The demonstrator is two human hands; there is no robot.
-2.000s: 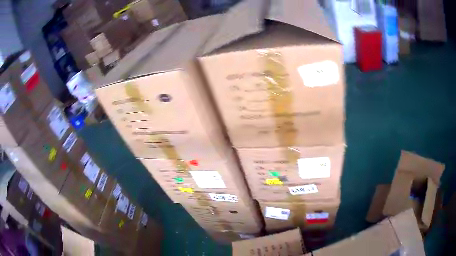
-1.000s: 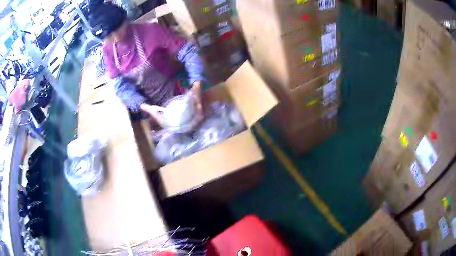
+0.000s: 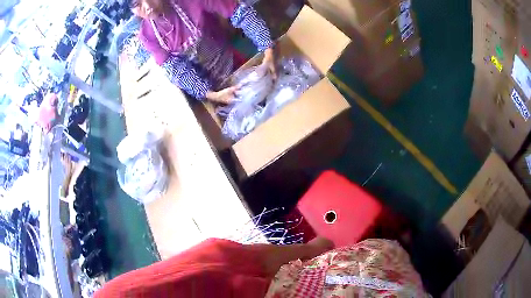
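My left hand (image 3: 305, 249), below a red sleeve, reaches to the near edge of the red plastic stool (image 3: 343, 204), which has a round hole in its top. The hand is blurred, and its fingers and any grip are unclear. My right hand is not in view. Clear-bagged round units (image 3: 142, 169) lie on the cardboard-covered table (image 3: 186, 157). Beyond the stool, an open carton (image 3: 291, 137) holds more bagged units (image 3: 282, 87).
Another person (image 3: 192, 35) stands behind the open carton, both hands in it. Stacked closed cartons (image 3: 378, 52) stand beyond, others (image 3: 506, 87) at the right. Open carton flaps (image 3: 489, 198) rise at the lower right. White strands stick out at the table's near end. Floral cloth (image 3: 355, 268) shows at the bottom.
The view has swung from the stacked cartons to the table and stool. My left arm has come into view. The other person's hands have lowered a bagged unit into the carton.
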